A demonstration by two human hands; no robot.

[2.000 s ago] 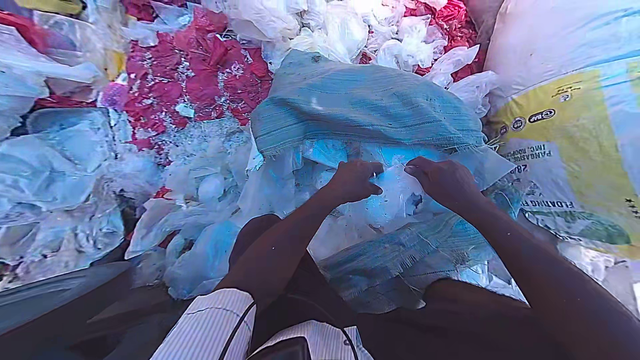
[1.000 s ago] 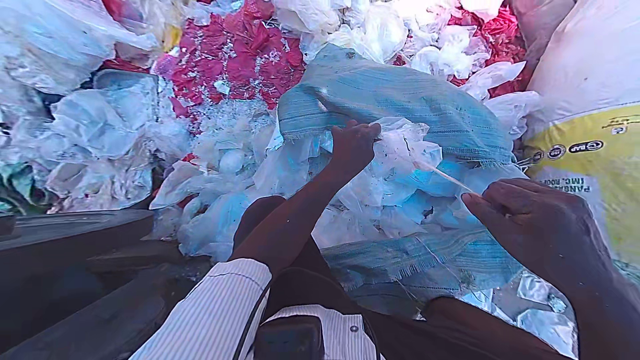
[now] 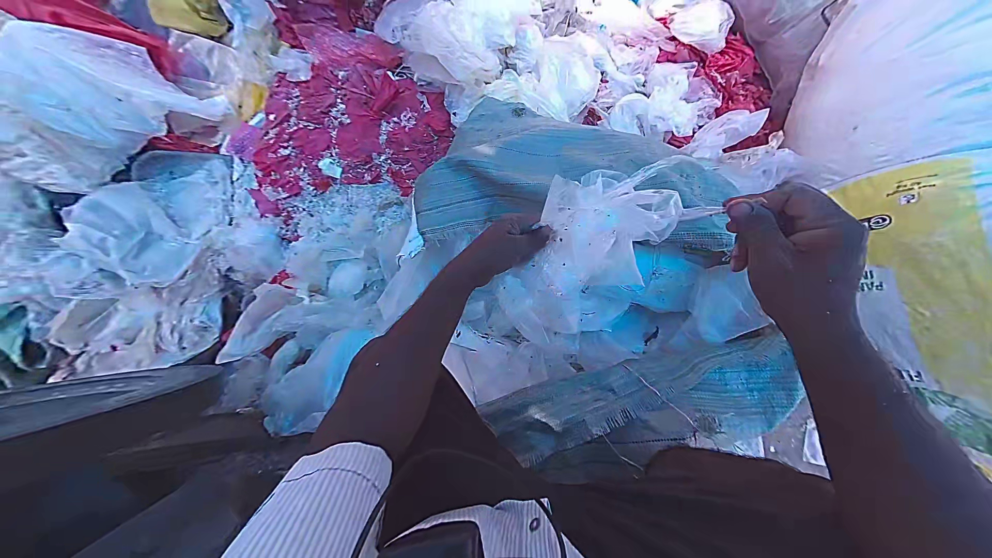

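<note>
A clear plastic bag (image 3: 593,225) is stretched between my two hands above an opened blue-green woven sack (image 3: 573,155). My left hand (image 3: 515,244) grips the bag's left side. My right hand (image 3: 787,240) pinches its narrow, twisted end at the right. Below the bag, more clear and bluish plastic film (image 3: 542,310) lies in the sack's opening. The sack's frayed lower flap (image 3: 659,395) lies across near my legs, with loose threads on it.
Clear plastic bags (image 3: 139,232) are heaped at the left, red plastic (image 3: 356,108) and white bags (image 3: 542,62) behind the sack. A full white-and-yellow printed sack (image 3: 922,232) stands at the right. A dark edge (image 3: 101,395) runs along the lower left.
Two seconds ago both hands were close together over the sack's opening. My right hand moved right, and from one second ago it has risen, with the bag's end still pulled out.
</note>
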